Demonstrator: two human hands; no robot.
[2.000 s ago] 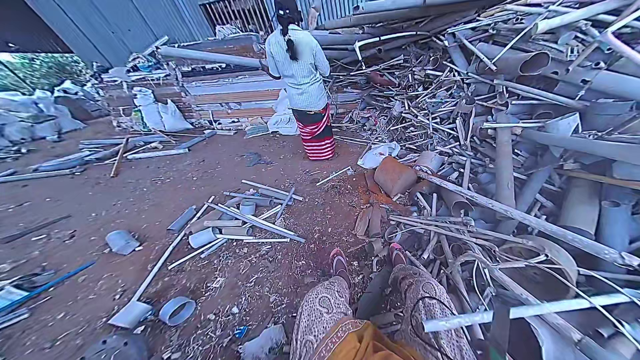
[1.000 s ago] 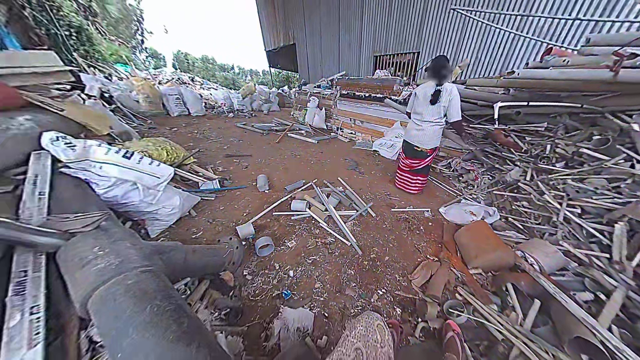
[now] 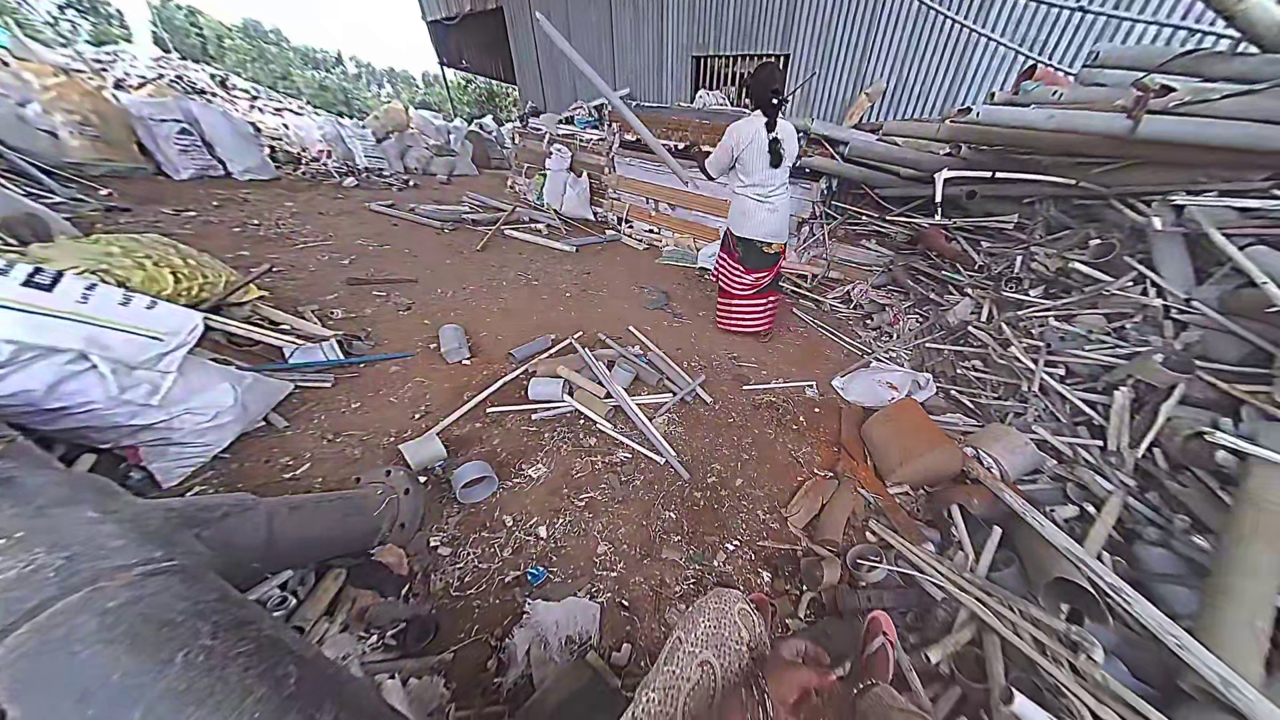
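My left hand (image 3: pixel 798 677), with bangles at the wrist, is low in the frame between my knees, beside the patterned cloth over my leg (image 3: pixel 705 655). Its fingers look bent, but blur hides whether they hold anything. I do not see my right hand. A sandalled foot (image 3: pixel 879 648) shows just right of the left hand. Ahead on the dirt lies a loose pile of cut plastic pipes (image 3: pixel 625 395), with a short grey pipe ring (image 3: pixel 474 481) nearer me. Farther off, another person (image 3: pixel 755 190) stands facing away, near a long pale pipe (image 3: pixel 612 98) slanting up to the left.
A large heap of scrap pipes (image 3: pixel 1060 370) fills the right side. Thick dark pipes (image 3: pixel 150 620) lie close on the left, below white sacks (image 3: pixel 120 370). A rusty brown piece (image 3: pixel 910 443) lies at the heap's edge. A corrugated metal wall (image 3: pixel 900 60) stands behind.
The view has swung left and up. The long pale pipe now slants up beside the other person, whose arm has moved. My left hand has come into view at the bottom.
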